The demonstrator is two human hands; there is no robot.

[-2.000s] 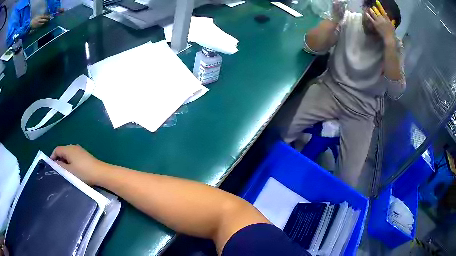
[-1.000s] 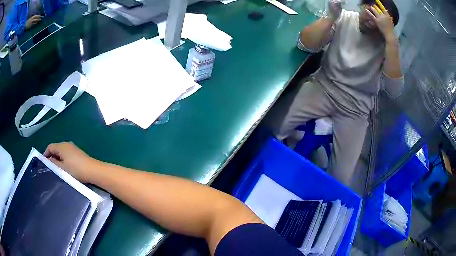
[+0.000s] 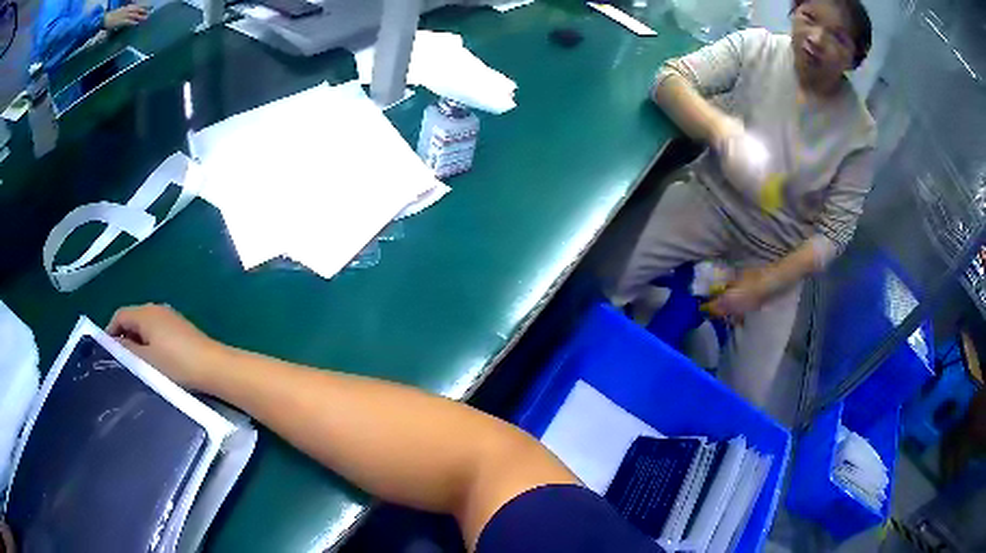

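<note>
A dark grey tablet back cover [image 3: 103, 454] with creased clear film lies on white foam sheets [image 3: 232, 459] at the bench's near left. My right hand [image 3: 157, 340] is at the cover's far corner, fingers bent over the white edge by the small dark camera spot. The fingertips are partly hidden, so I cannot tell whether they pinch anything. Only a sliver of my left hand [image 3: 7, 538] shows at the left rim, by the cover's near left edge; the rest is cut off.
White sheets [image 3: 314, 178], a white strap loop [image 3: 130, 221] and a labelled bottle [image 3: 449, 138] lie beyond, near a post. A blue tote [image 3: 670, 383] with dark and white parts stands right of the bench. A person [image 3: 773, 151] sits behind it; another's blue sleeve shows far left.
The seated person has lowered both hands from the head to the chest and lap. My right hand stays at the cover's corner; the view has shifted slightly.
</note>
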